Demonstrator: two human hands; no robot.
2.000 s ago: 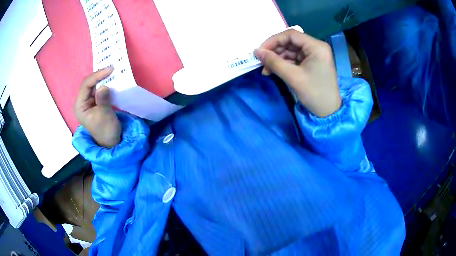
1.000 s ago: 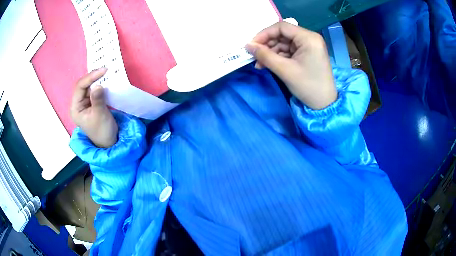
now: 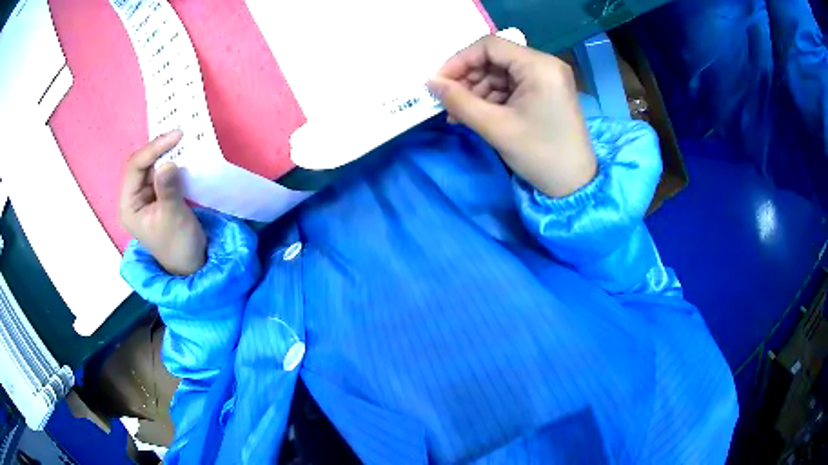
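A white box blank (image 3: 363, 54) lies with its rounded flap along the table's near edge. A small barcode label (image 3: 406, 105) is on the flap's near edge. My right hand (image 3: 522, 109) has its thumb and index finger closed at the label's right end, which the fingertips partly hide. The label strip (image 3: 168, 64) runs down on the left, with rows of small printed labels. My left hand (image 3: 163, 204) holds the strip's left edge, with thumb and index fingertips over it. The strip's blank backing paper (image 3: 241, 192) bends off to the lower right at the table edge.
A red sheet (image 3: 245, 91) lies under the strip and blank. Other white blanks (image 3: 45, 173) lie at the left, with layered white edges (image 3: 27, 350) at the lower left. Dark-green table edge (image 3: 581, 18) at top right. Brown cardboard (image 3: 132, 372) is below; blue floor (image 3: 735, 263) at the right.
The whole view has shifted slightly, so the things appear farther left. My right fingertips have moved a little left along the flap, over the label's right end. My left hand keeps its place at the strip.
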